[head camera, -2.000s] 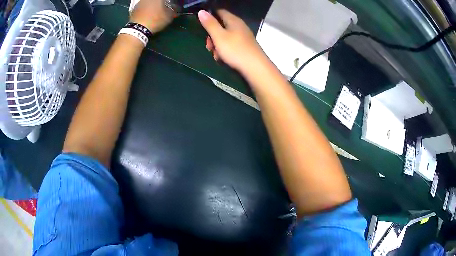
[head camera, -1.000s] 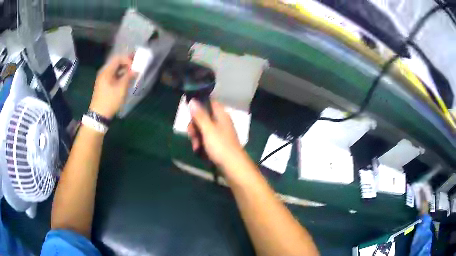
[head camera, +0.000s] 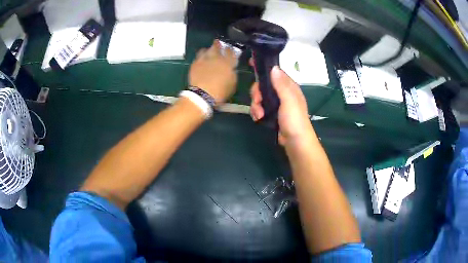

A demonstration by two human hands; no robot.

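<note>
My right hand grips the black barcode scanner by its handle, upright, with its wide head at the top. My left hand is at the line surface, left of the scanner, with its fingers on a small device with a white label; the fingers hide most of it, and I cannot tell if it is lifted. An open white gift box stands to the left of my left hand. Another open gift box stands behind and right of the scanner.
A black device lies across an open box at the far left. More boxes and labelled devices stand to the right. A white fan is at left, thin shiny pieces on the mat. A box with a device lies at right, beside a blue sleeve.
The view has shifted. The white item my left hand held by a box at left is no longer in it; that hand is now at the device. My right hand still holds the scanner.
</note>
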